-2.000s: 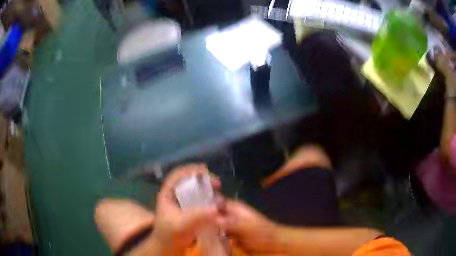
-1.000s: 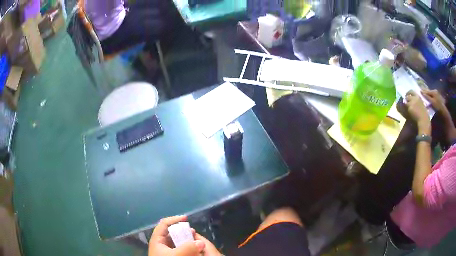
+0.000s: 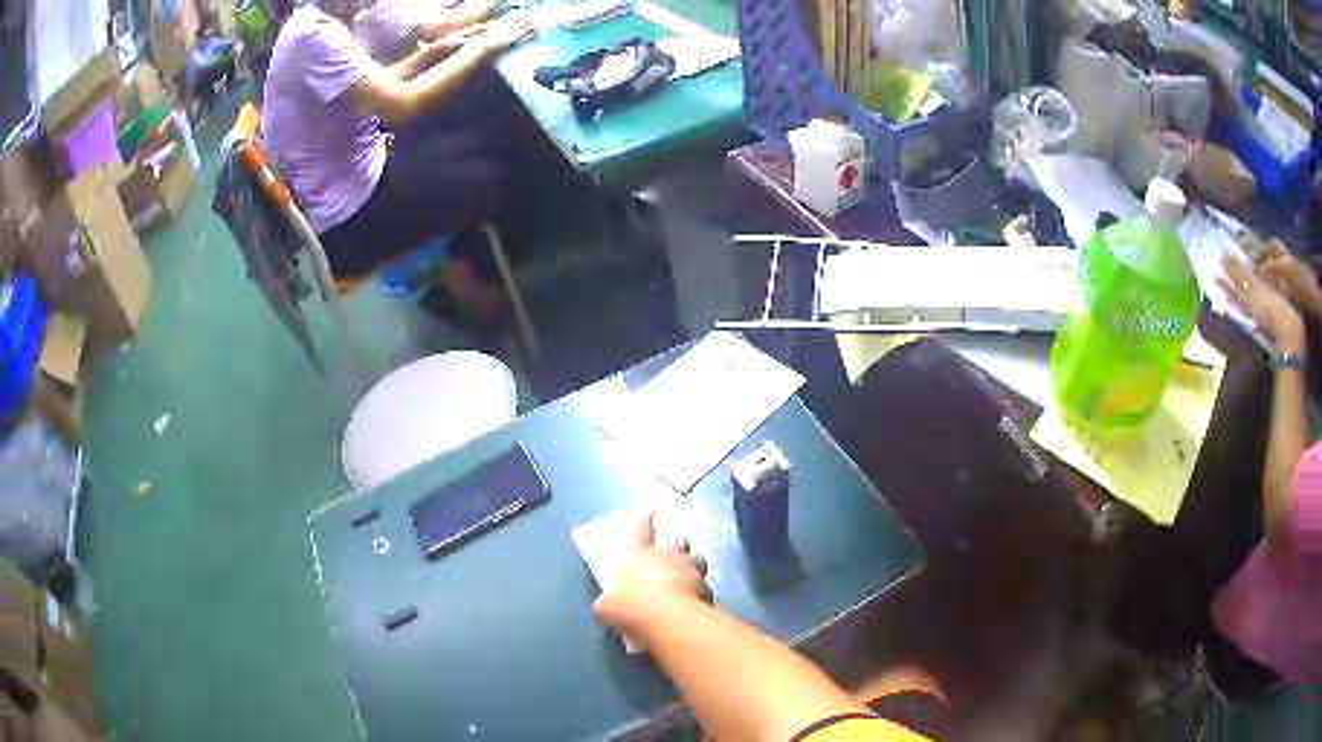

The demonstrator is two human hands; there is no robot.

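My right hand [image 3: 655, 583] reaches in from the lower right and grips white paper [image 3: 602, 539] low over the dark green tabletop [image 3: 500, 638]. The fingers cover part of the paper, so its folds are hidden. Larger white sheets [image 3: 721, 403] lie flat at the table's far edge. A black stamp with a silvery top [image 3: 761, 493] stands upright to the right of my hand. My left hand is out of the picture.
A dark phone [image 3: 480, 502] and small dark strips [image 3: 400, 619] lie on the table's left. A round white stool [image 3: 429, 418] stands behind. A green bottle [image 3: 1128, 326] and white frame [image 3: 776, 283] are on the right bench. People sit beyond and at right.
My right hand has moved from near my lap, where both hands held a small white leaflet, forward onto the tabletop. My left hand has left the picture. The view has shifted.
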